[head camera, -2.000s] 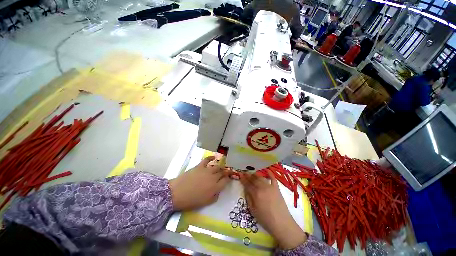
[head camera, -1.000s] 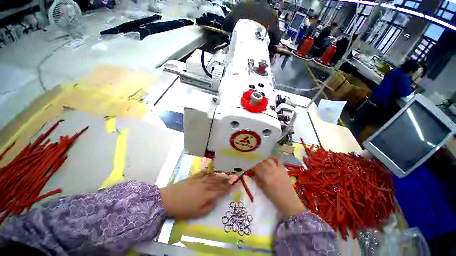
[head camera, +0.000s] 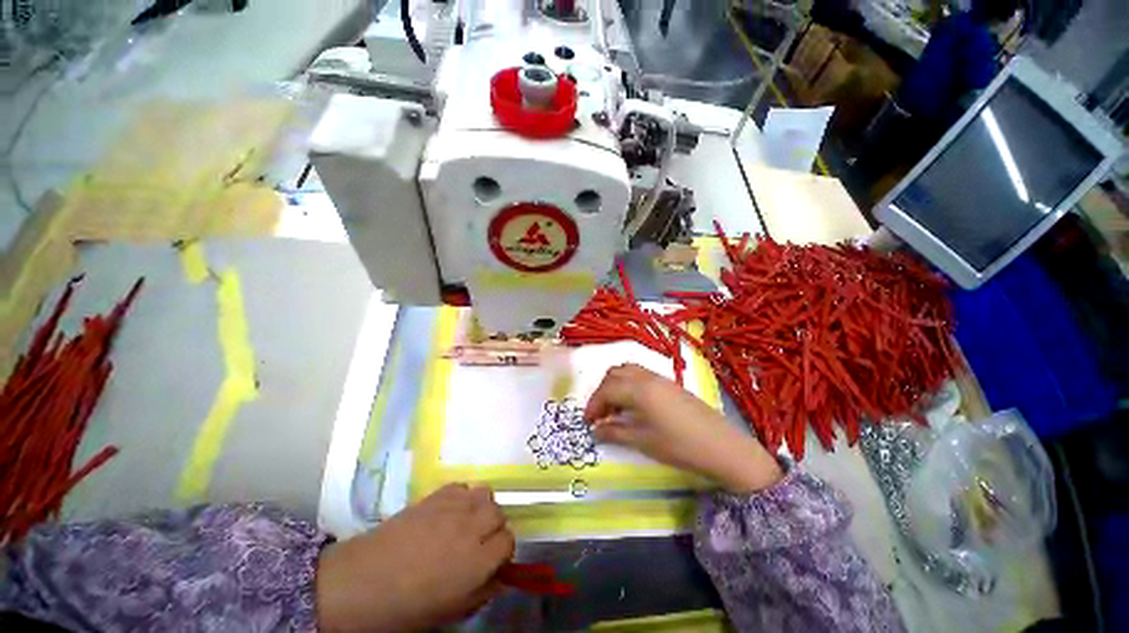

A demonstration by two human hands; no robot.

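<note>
Small metal rings [head camera: 563,435] lie in a loose pile on the yellow-taped machine bed [head camera: 495,420], with one ring apart near its front edge. My right hand [head camera: 644,418] is at the pile's right side, thumb and fingertips close together; whether a ring is between them cannot be told. My left hand [head camera: 427,556] is at the bed's front edge, fingers curled. Red straps [head camera: 535,577] show just beside and below its fingertips; whether it grips one is hidden. The sewing machine head [head camera: 526,223] stands behind the rings, with no hand at its clamp area [head camera: 495,354].
Unsewn red straps [head camera: 56,408] lie on the side board [head camera: 297,322] at the left. A large heap of finished red tabs [head camera: 823,328] is right of the machine, with a clear plastic bag [head camera: 984,482] in front. A screen [head camera: 1003,167] stands behind right. A person in blue [head camera: 951,62] is beyond.
Both hands have left the needle area. My left hand has come down to the bed's front edge, my right hand to the rings. The red strap between them no longer shows there. The view has tilted down.
</note>
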